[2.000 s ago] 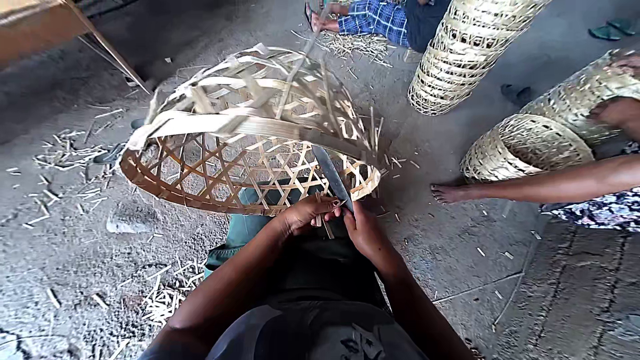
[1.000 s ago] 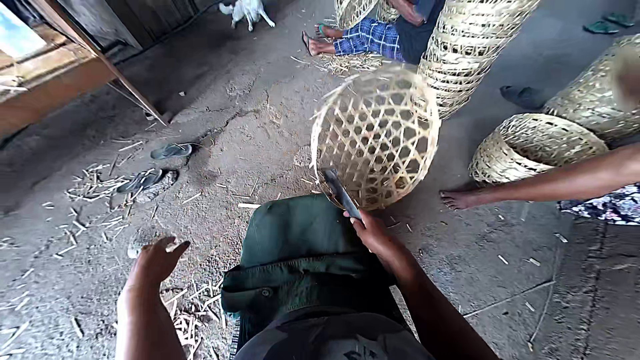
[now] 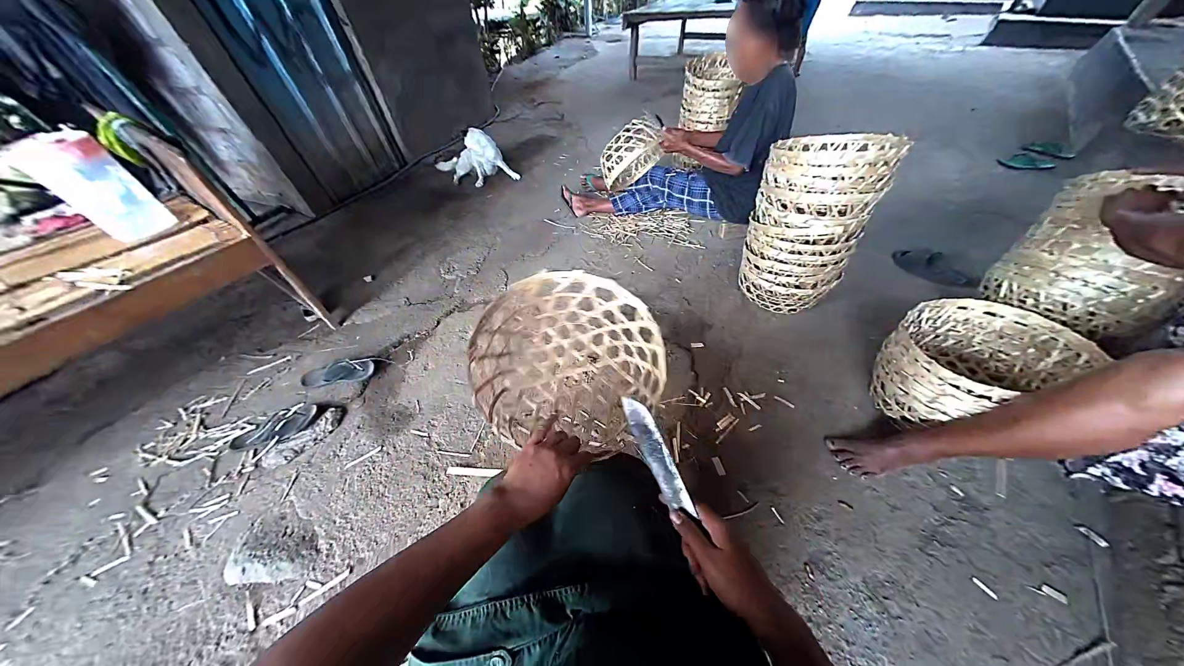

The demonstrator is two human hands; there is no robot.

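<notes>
A round openwork woven basket, probably of bamboo strips, stands on the ground just beyond my knees, somewhat blurred. My left hand is at its near edge, fingers bent over or against the rim; whether they grip it cannot be made out. In my right hand is the dark handle of a broad-bladed knife, its blade slanting up and left beside the basket's near right side.
A stack of woven baskets stands ahead right, beside a seated person holding a basket. Another person's bare foot lies right, near an open basket. Sandals, cut strips and a stone lie left, near a wooden bench.
My left hand, apart from the basket one second ago, has moved to its near edge. The basket, tilted over my lap two seconds ago, is now beyond my knees. The view has lifted.
</notes>
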